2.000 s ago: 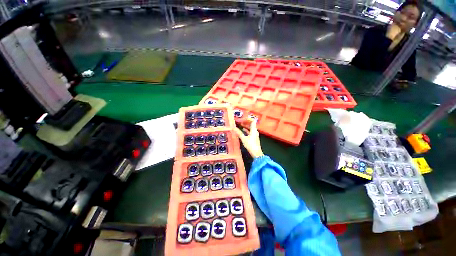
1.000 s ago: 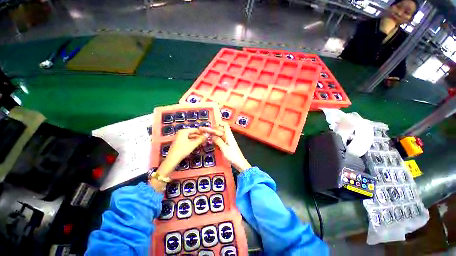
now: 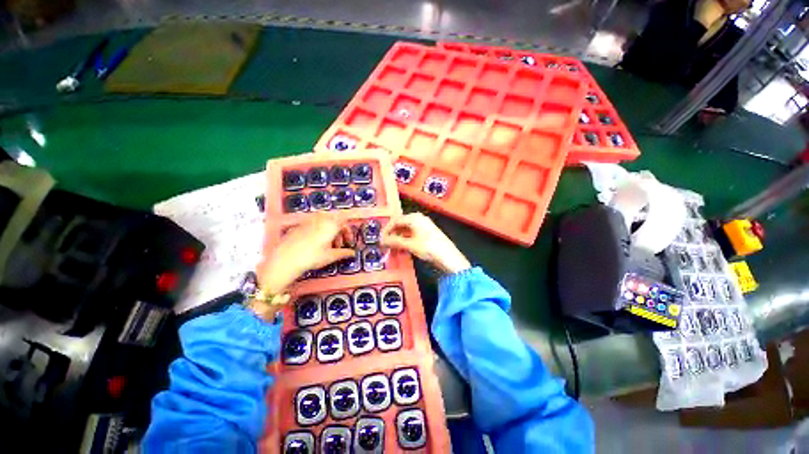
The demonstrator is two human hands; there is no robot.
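A long orange-pink foam tray (image 3: 279, 390) lies in front of me, its four sections holding several lens modules (image 3: 359, 338) each. My left hand (image 3: 304, 251) is over the second section from the far end, its fingers bent down at the modules and hiding some of them. My right hand (image 3: 424, 240) is at the same section's right edge, thumb and fingertips close together; whether either hand holds a module cannot be told. A red-orange grid tray (image 3: 457, 152) beyond holds a few modules in its near-left pockets.
Behind it lies another grid tray (image 3: 596, 156). At right are a black boxy device (image 3: 587, 266), a clear blister tray (image 3: 705, 306) and a yellow box (image 3: 742, 237). Black fixtures (image 3: 89, 257) and a paper sheet (image 3: 213, 232) are at left. A person (image 3: 679, 49) is at the far right.
Both hands are now at the second section; a second ago they met above it, and earlier only my right hand showed. They have moved apart. The view has shifted.
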